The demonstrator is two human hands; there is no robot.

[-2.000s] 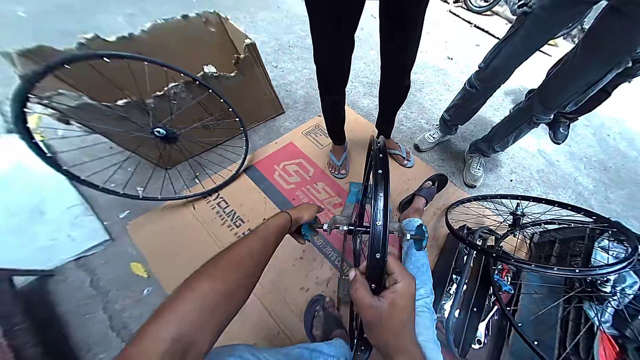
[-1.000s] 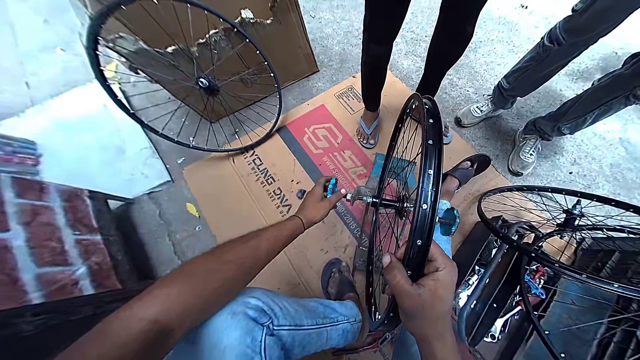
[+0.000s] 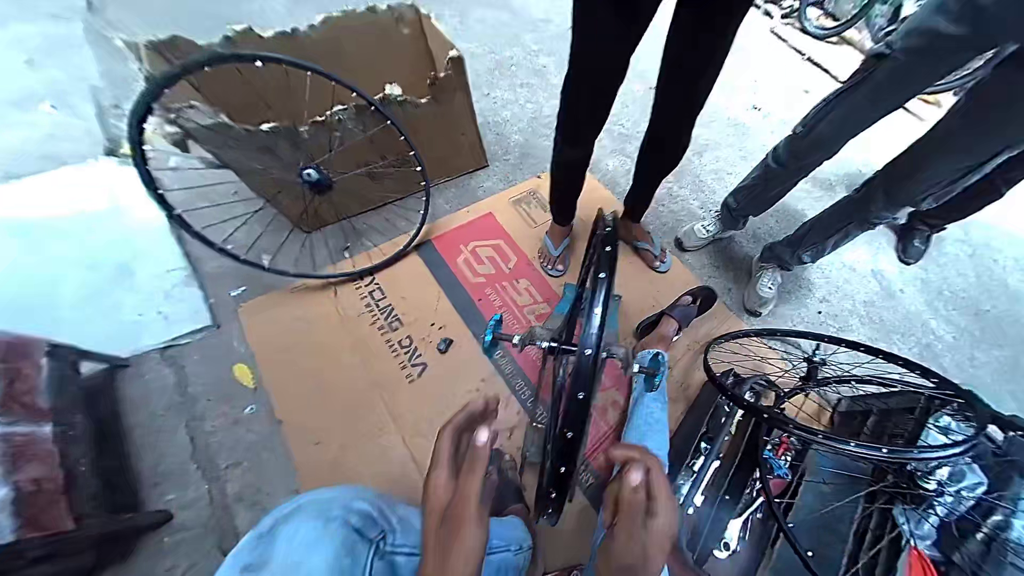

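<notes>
A black bicycle wheel rim with spokes stands upright in a metal stand between my knees. Its hub axle carries a teal knob on the left and another teal knob on the right. My left hand is raised just left of the rim's lower part, fingers apart, holding nothing. To the right of the rim is my right hand, with its fingers partly curled and touching neither rim nor knob; whether anything is inside it is not visible.
Flattened cardboard lies under the stand. A spoked wheel leans by a torn cardboard box at upper left. More wheels lie over a tool tray at right. People in dark trousers stand beyond the stand.
My left hand has come off the left end of the axle and back toward me. My right hand has let go of the rim. The view has shifted.
</notes>
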